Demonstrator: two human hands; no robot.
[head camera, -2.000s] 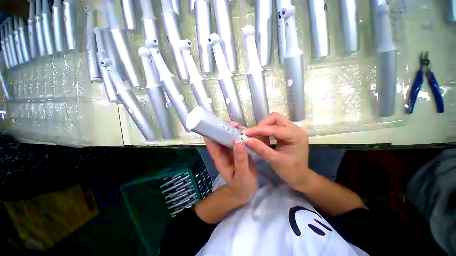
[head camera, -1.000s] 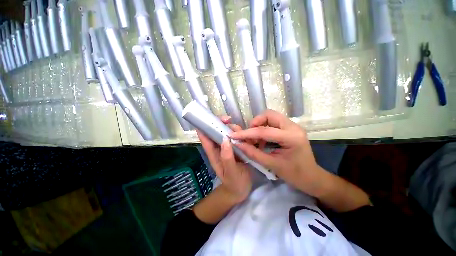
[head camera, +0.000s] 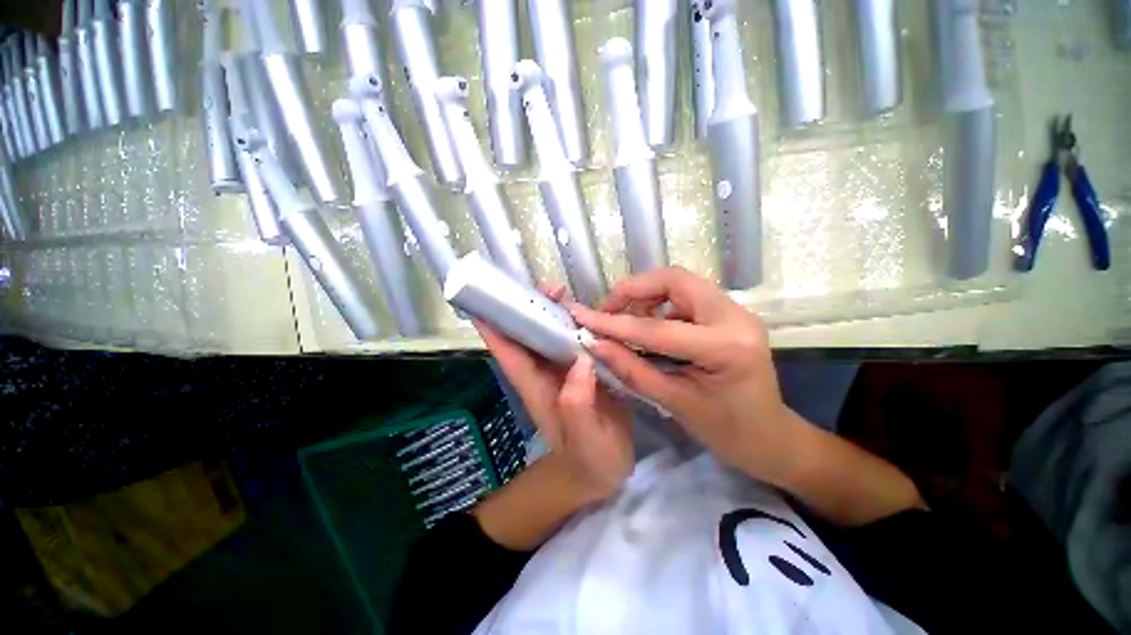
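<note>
A silver-grey handpiece unit (head camera: 506, 301) is held over the bench edge, its wide white end pointing up and left and its neck down and right. My left hand (head camera: 564, 409) is wrapped around the body from below, with the thumb on the body. My right hand (head camera: 701, 360) pinches a tiny white part (head camera: 584, 336) between thumb and forefinger against the body. The fingertips largely hide that part, and I cannot tell whether it is seated. Tiny dark dots show on the body beside it.
Rows of similar units (head camera: 636, 205) lie on a clear blister tray (head camera: 856, 223). Blue-handled cutters (head camera: 1064, 199) lie at right. Empty trays (head camera: 112, 223) are at left. A green crate (head camera: 341, 502) of slim pieces stands below the bench edge.
The held unit has shifted slightly left and its neck is now more hidden than one second ago. Both hands keep their grip, with the right fingers still at the same spot on the body.
</note>
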